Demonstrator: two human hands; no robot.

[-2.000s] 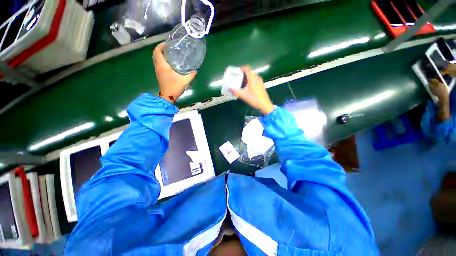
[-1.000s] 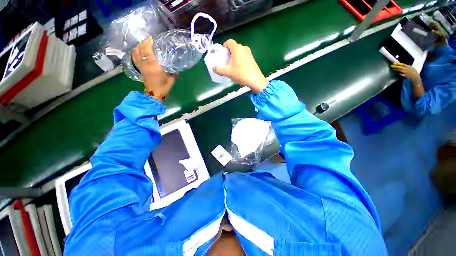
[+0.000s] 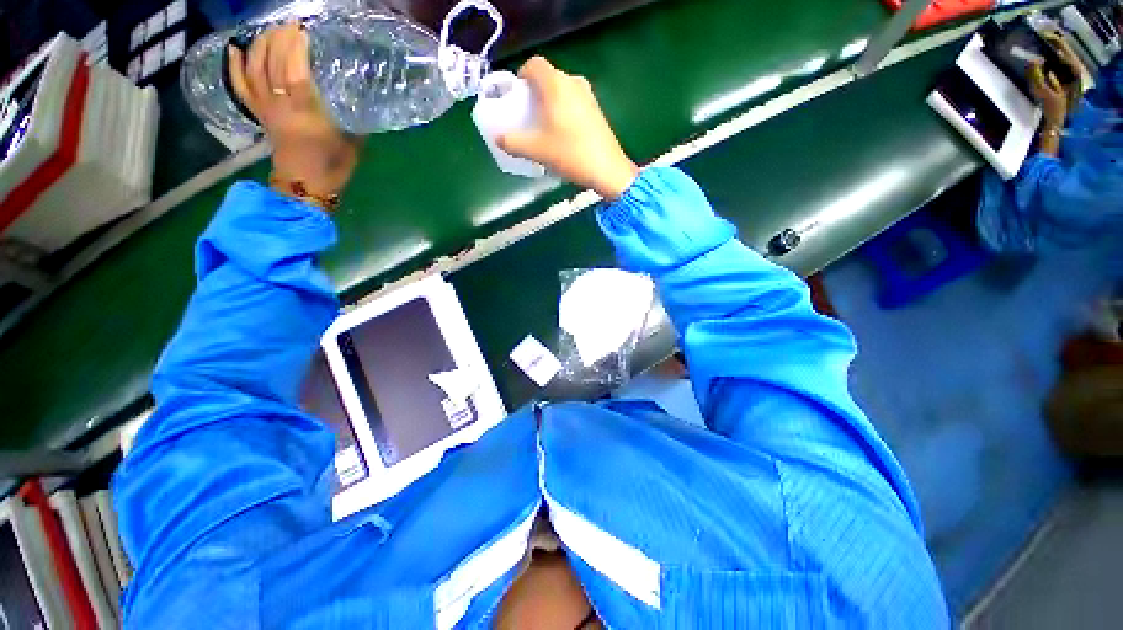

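Note:
My left hand [image 3: 289,105] grips the large clear plastic bottle [image 3: 376,74], which lies nearly on its side with its neck and white loop handle pointing right. My right hand [image 3: 569,123] holds a small whitish dispenser bottle [image 3: 503,121], tilted, its open top close to the large bottle's mouth. Whether liquid flows between them cannot be told. Below, a foam tray [image 3: 472,335] holds a dark tablet [image 3: 400,375] with a white label and a white scrap on it. My left sleeve hides part of the tray.
A bag of white wipes [image 3: 603,314] and a white card [image 3: 535,359] lie right of the tray. A small dark cap [image 3: 784,241] is on the bench edge. Stacked trays [image 3: 86,160] stand at left. A person's hand [image 3: 1050,99] is by another tray [image 3: 989,111] at upper right.
The large bottle has gone from upright to nearly sideways, and both hands have moved left and up. The small bottle has come from farther right to the large bottle's mouth.

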